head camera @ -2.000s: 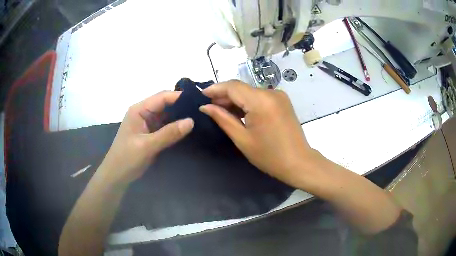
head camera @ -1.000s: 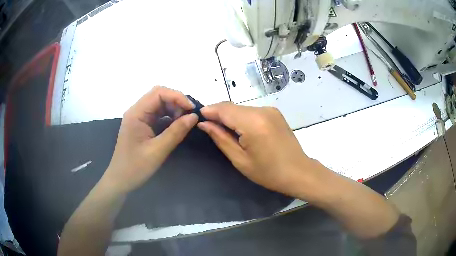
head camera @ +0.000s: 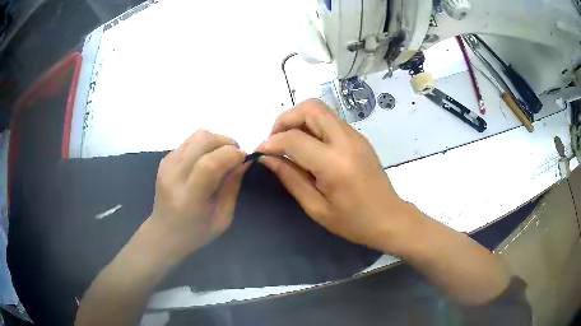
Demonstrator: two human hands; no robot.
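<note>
A large black fabric piece (head camera: 280,235) covers the left and near part of the white table. My left hand (head camera: 197,181) and my right hand (head camera: 331,169) meet at its far edge. Both pinch a narrow folded edge (head camera: 253,156) between thumb and fingers, with a small dark strip showing between the fingertips. The rest of the fold is hidden by my fingers. The fabric edge is in front of the sewing machine (head camera: 372,32) and apart from its presser foot (head camera: 358,95).
Black-handled snips (head camera: 455,109), a red pencil (head camera: 473,76), an awl-like tool with a tan handle (head camera: 517,111) and a dark-handled tool (head camera: 519,83) lie right of the needle. A cream round part (head camera: 422,82) is beside the needle. A cardboard box (head camera: 541,248) is at right.
The raised dark bunch of fabric is now a flat narrow fold. My left hand has turned, its fingers curled over the edge. The machine appears slightly further right in view.
</note>
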